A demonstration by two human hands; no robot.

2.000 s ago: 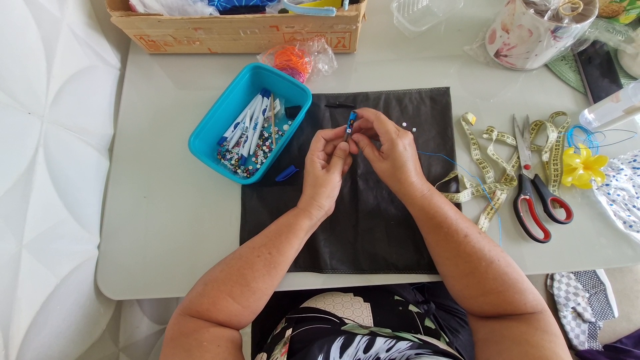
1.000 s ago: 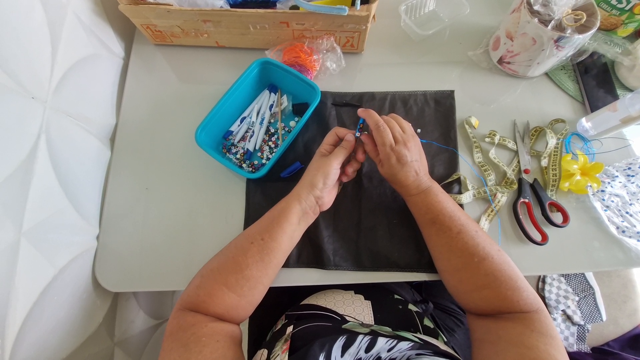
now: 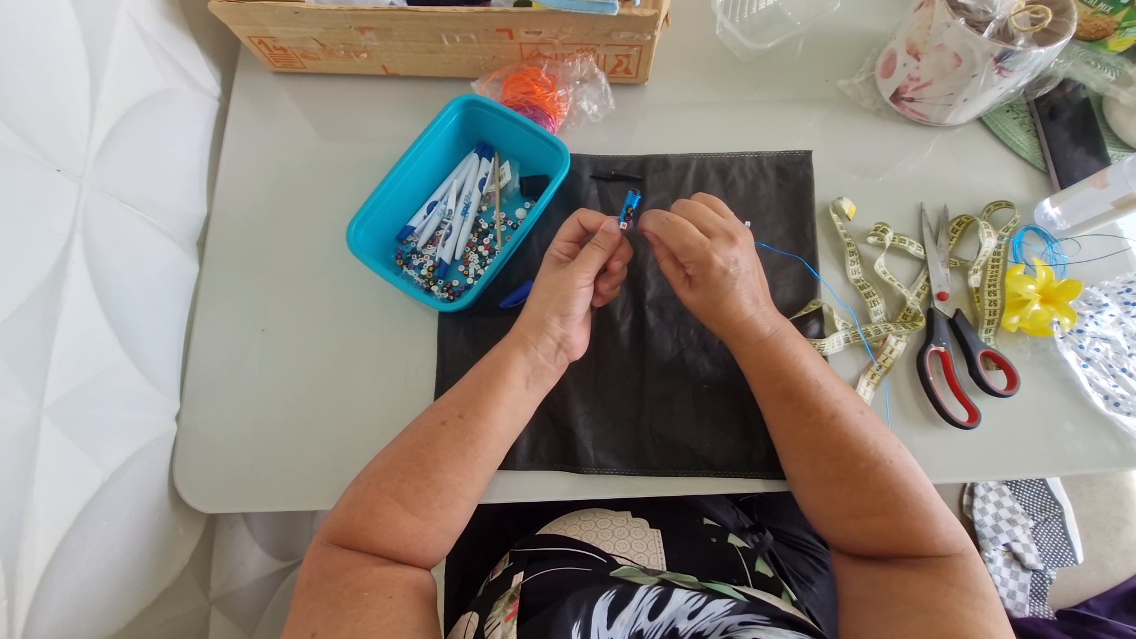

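Observation:
Above a black cloth mat (image 3: 683, 373), my left hand (image 3: 586, 275) pinches the lower end of a small blue beaded piece (image 3: 630, 209) between thumb and forefinger. My right hand (image 3: 706, 257) is just to its right, thumb and forefinger pinched together; a fine strand between them is too small to make out. Blue cord (image 3: 821, 280) runs from beside the right hand toward the tape measure. Left of the hands, a teal plastic container (image 3: 368, 235) holds white-and-blue pens (image 3: 461, 213), a thin wooden stick and many small beads (image 3: 444, 266). A blue pen cap (image 3: 516, 295) lies by my left hand.
Scissors with black-and-red handles (image 3: 948, 346) and a yellow tape measure (image 3: 879, 328) lie at the right, near a yellow flower (image 3: 1040, 297) and coiled blue cord (image 3: 1038, 253). A cardboard box (image 3: 444, 40) and a bag of orange cord (image 3: 537, 93) stand behind. A phone (image 3: 1069, 133) lies back right.
My right hand has moved right, away from the blue beaded piece, which now shows more fully above my left fingertips. My left hand keeps its pinch on it.

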